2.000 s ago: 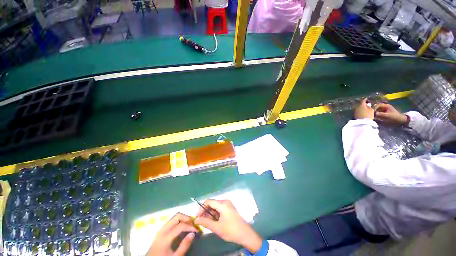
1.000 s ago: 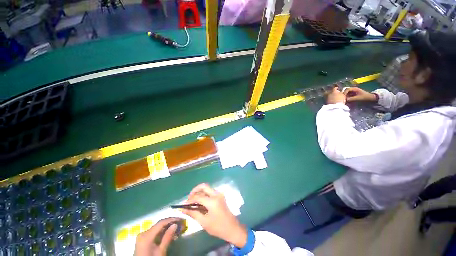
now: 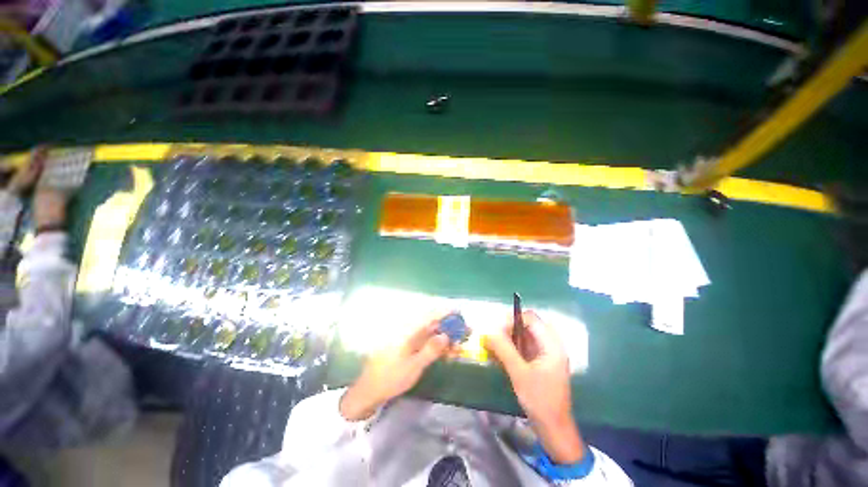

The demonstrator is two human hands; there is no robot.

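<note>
My left hand (image 3: pixel 398 369) holds a small round module (image 3: pixel 453 328) in its fingertips; its upward side looks blue-grey. My right hand (image 3: pixel 541 366) holds dark tweezers (image 3: pixel 518 319), their tip pointing up and away from the module. Both hands are over the release liner sheet (image 3: pixel 381 319), which is washed out by glare. Small yellow-amber film pieces (image 3: pixel 470 348) show on the sheet between the hands. The clear blister tray (image 3: pixel 228 252) with rows of round modules lies to the left, partly hidden by glare.
A banded amber film stack (image 3: pixel 519 221) and white papers (image 3: pixel 638 262) lie beyond the liner. A black compartment tray (image 3: pixel 271 62) is on the conveyor. Pale strips (image 3: pixel 109 233) lie left of the blister tray. A yellow post (image 3: pixel 790 109) stands right. People's white sleeves show at both sides.
The view has swung left and down, bringing the whole blister tray in. My hands have moved apart. The tweezers now point up, and the module shows a blue-grey side.
</note>
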